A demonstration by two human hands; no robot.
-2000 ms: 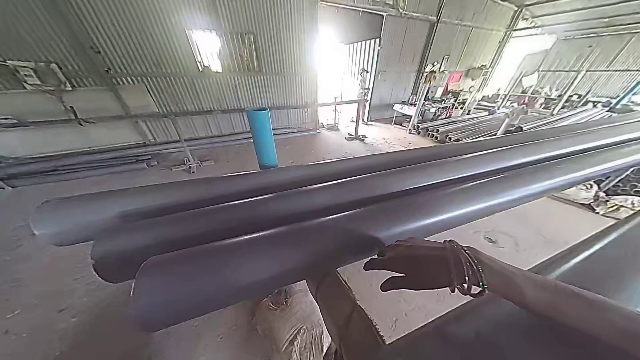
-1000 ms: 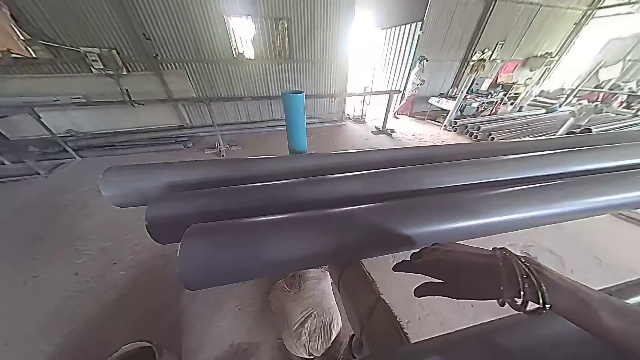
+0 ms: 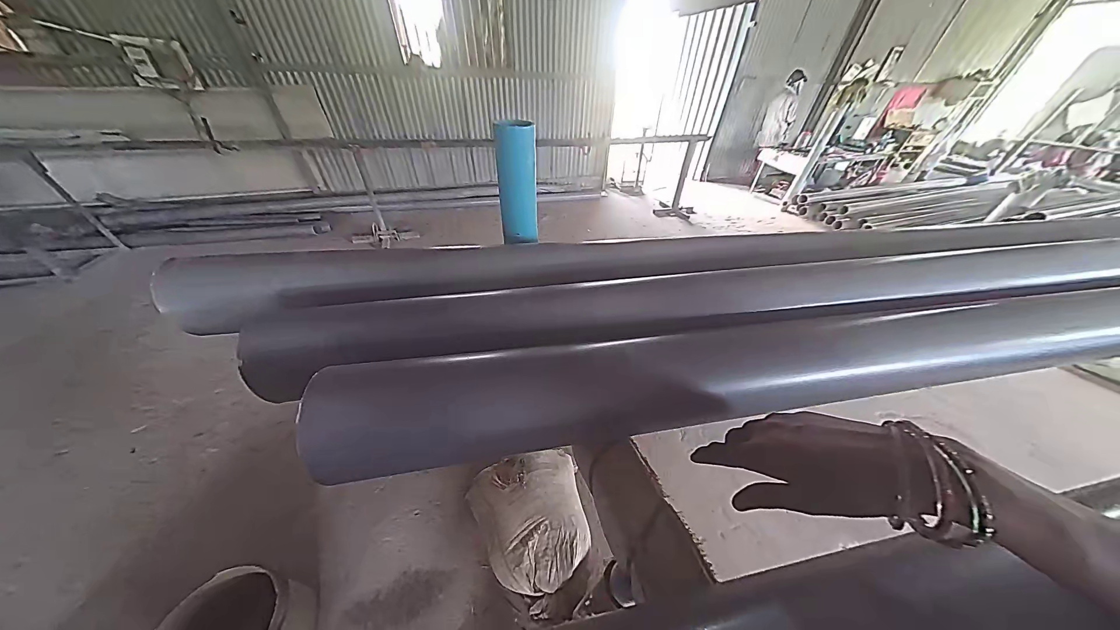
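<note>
Three long dark grey plastic pipes lie side by side across the view: the nearest pipe (image 3: 490, 394), the middle pipe (image 3: 455, 328) and the far pipe (image 3: 367, 271). Their left ends are staggered. One hand, my right hand (image 3: 796, 464), comes in from the right with bangles at the wrist. It is just below the nearest pipe, fingers pointing left and thumb apart, holding nothing; whether its upper edge touches the pipe cannot be told. Under it is a pale flat board (image 3: 709, 525). My left hand is out of view.
An upright blue pipe (image 3: 518, 184) stands behind the pipes. Below them sit a tied sack (image 3: 535, 525) and a round open container (image 3: 236, 599). Another dark pipe (image 3: 857, 586) crosses the lower right. Stacked pipes (image 3: 910, 197) and a person (image 3: 779, 114) are at the back right.
The view has shifted, and the pipes' left ends sit farther right in it than two seconds ago. The right hand keeps its open pose beside the nearest pipe.
</note>
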